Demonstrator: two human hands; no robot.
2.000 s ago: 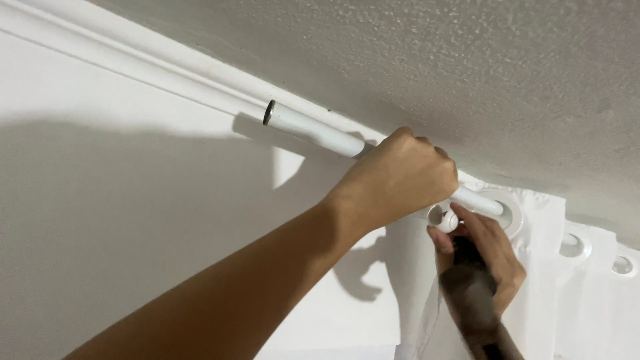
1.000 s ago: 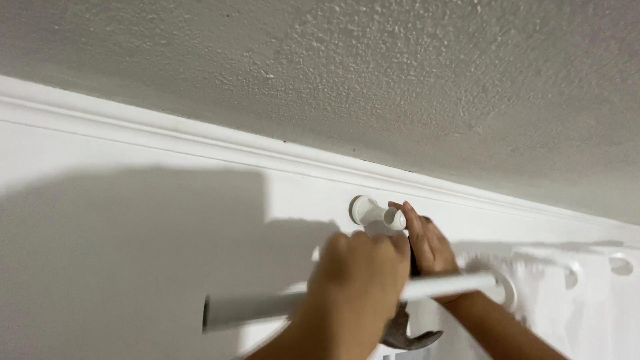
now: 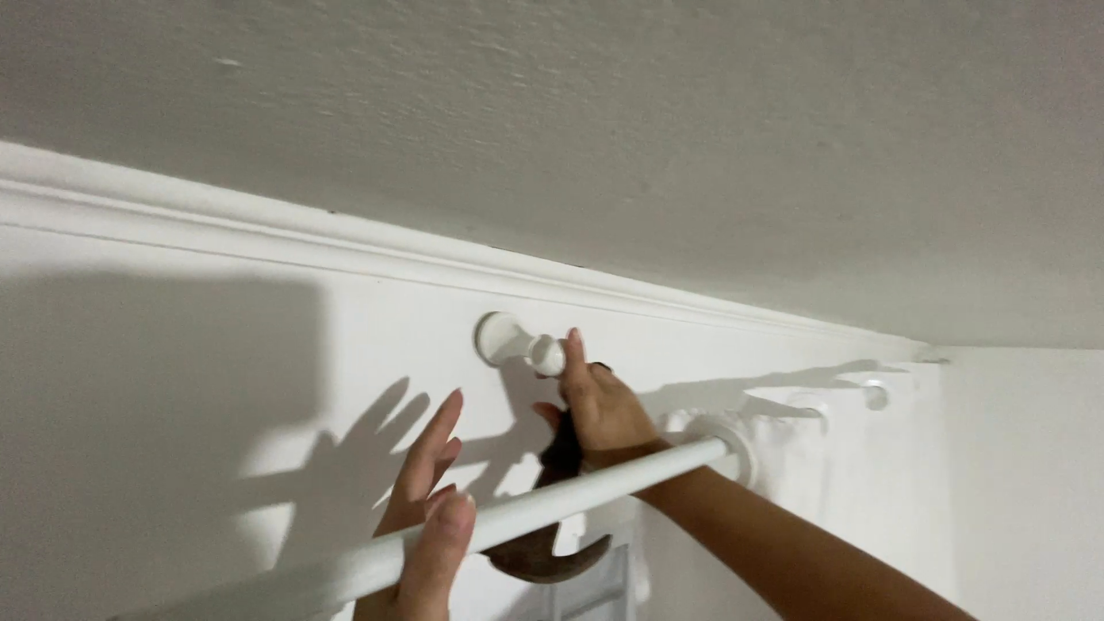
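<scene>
My left hand supports the white curtain rod between thumb and palm, its fingers spread upward beside the wall. Beyond the rod, my right hand touches the cup end of a white rod bracket fixed to the wall below the moulding. The same hand grips the black handle of a claw hammer, whose dark metal head hangs downward behind and below the rod. At the rod's right, it passes through a ring eyelet of the white curtain.
White crown moulding runs along the top of the wall, under the textured ceiling. More curtain eyelets extend toward the room corner at right. A grey framed panel shows below the hammer.
My left hand has gone from a closed fist to spread fingers with the rod resting against it. The rod was near the moulding two seconds ago and now lies lower, away from the bracket.
</scene>
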